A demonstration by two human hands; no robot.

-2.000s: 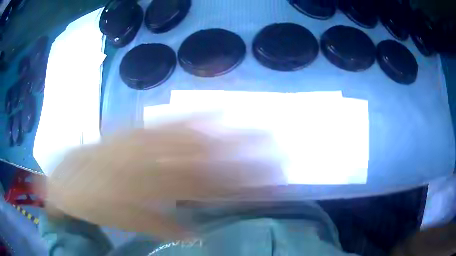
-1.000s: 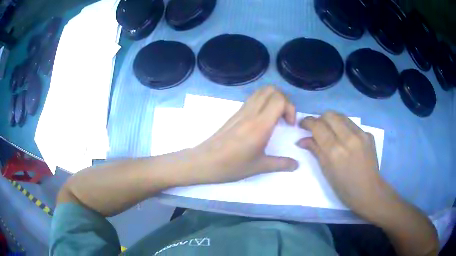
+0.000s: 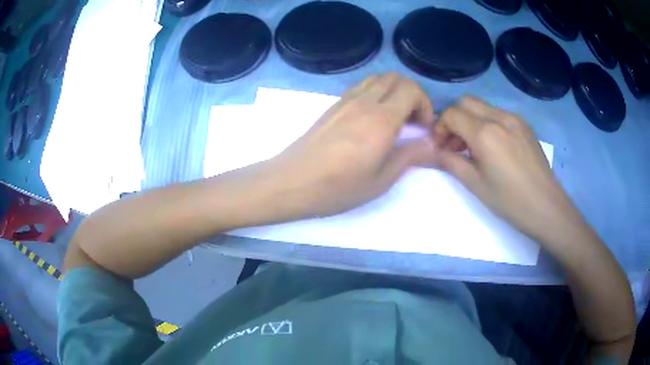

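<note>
White backing sheets [image 3: 249,135], two overlapping, lie flat on the pale blue mat before me. My left hand [image 3: 363,142] and my right hand [image 3: 499,157] are above the sheets' right half, fingertips meeting or nearly meeting. The fingers are bent in a pinching pose. Whether a small adhesive piece is between the fingertips is hidden and too small to tell. Black oval ear cup parts stand in a row just beyond the sheets, among them one at the middle left [image 3: 328,37] and one at the middle right [image 3: 442,44].
A tall white sheet stack [image 3: 100,107] is at the left. More black ovals crowd the upper right edge [image 3: 600,96]. Smaller dark parts [image 3: 43,85] lie on the green surface at far left. A red stool [image 3: 32,217] and yellow-black floor tape [image 3: 35,258] show below left.
The earlier blurred hand over the sheets gave way to both hands above them. Since one second ago, the fingertips have come together. The whole scene has shifted up in the picture.
</note>
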